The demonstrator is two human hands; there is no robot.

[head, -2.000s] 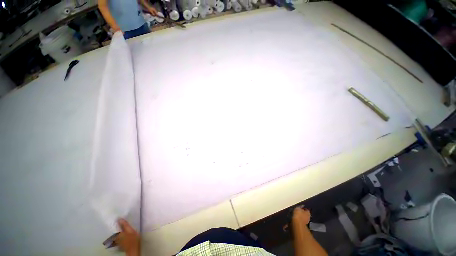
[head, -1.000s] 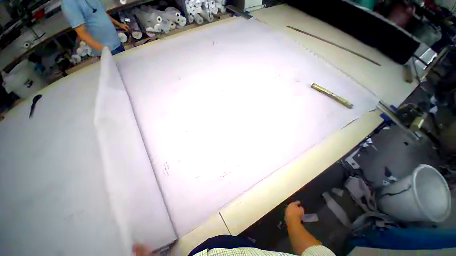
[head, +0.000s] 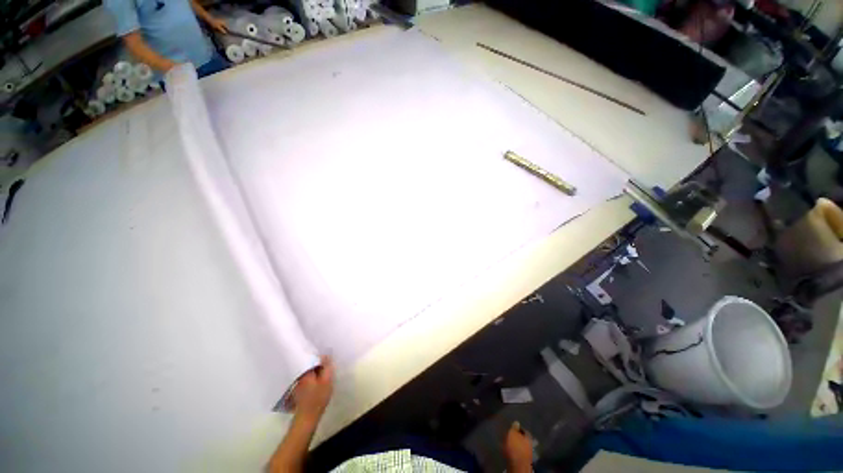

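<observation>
A wide white marker paper (head: 397, 185) covers the table. Its folded-back edge forms a long loose roll (head: 236, 226) running from me to the far side. My left hand (head: 312, 386) grips the near end of this fold. My right hand (head: 519, 445) hangs low beyond the table's near edge, small and partly cut off; a small dark thing seems to be at its fingers, too blurred to name. A yellow-green patterned bar (head: 540, 174) lies on the paper at the right.
A person (head: 171, 32) across the table holds the fold's far end. A thin wooden strip (head: 559, 78), a black fabric roll (head: 610, 46) and a metal rail (head: 661, 208) are right. Dark scissors (head: 11, 199) lie far left. A white bucket (head: 721, 356) stands on the floor.
The view has shifted right. The folded paper is narrower and more rolled, and my left hand has moved up onto its near end. My right hand is lower in view.
</observation>
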